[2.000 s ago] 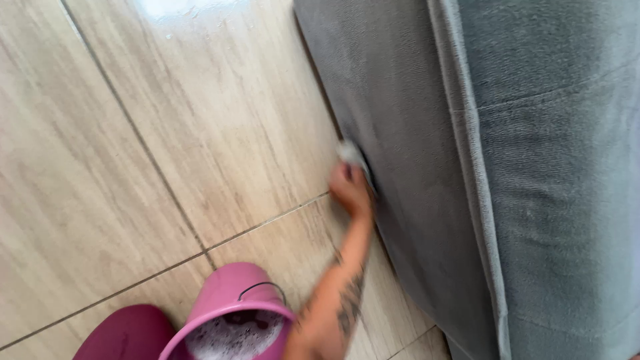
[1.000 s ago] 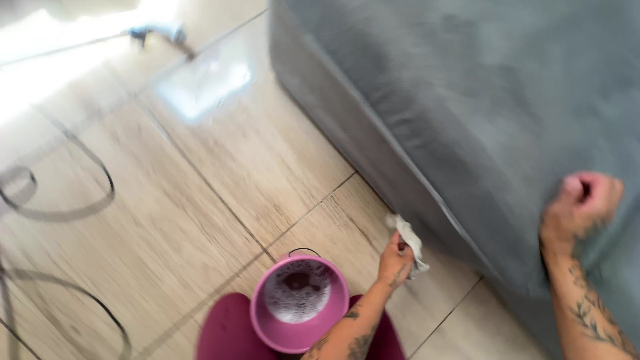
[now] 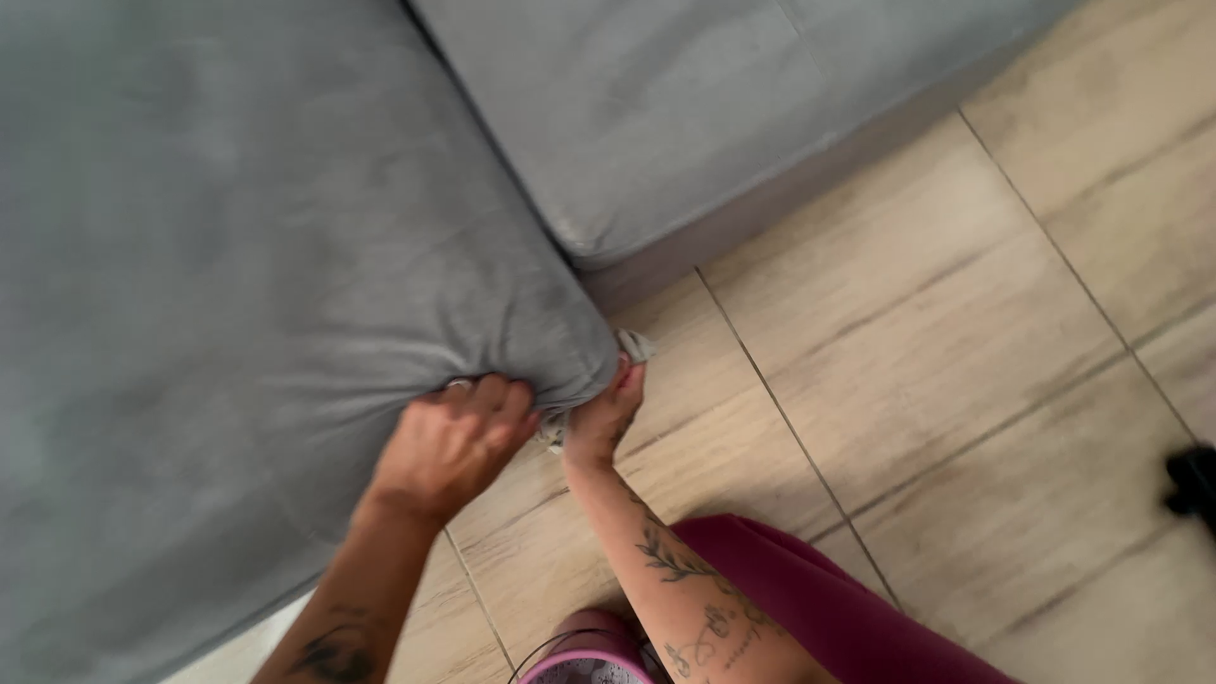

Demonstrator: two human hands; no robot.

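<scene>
A grey fabric sofa (image 3: 237,237) fills the left and top of the view. My left hand (image 3: 456,437), a ring on one finger, grips the lower edge of the seat near its corner, and the fabric creases around the fingers. Just right of it, my right hand (image 3: 608,408) is at the underside of that corner, holding a pale cloth (image 3: 635,345). The cloth sticks out past the fingertips, and part of it shows between the hands; the rest is hidden. A pink bucket (image 3: 589,655) with foamy water stands below my right forearm, cut off by the frame.
A second sofa section (image 3: 741,104) adjoins at the top, with a dark gap between the two. Light wood-look floor tiles (image 3: 912,380) lie to the right. My knee in maroon trousers (image 3: 760,589) is beside the bucket. A black object (image 3: 1192,484) is at the right edge.
The cloth has passed from my left hand to my right. My left hand now grips the seat edge; my right hand has come off the sofa top to the corner. The view has swung strongly.
</scene>
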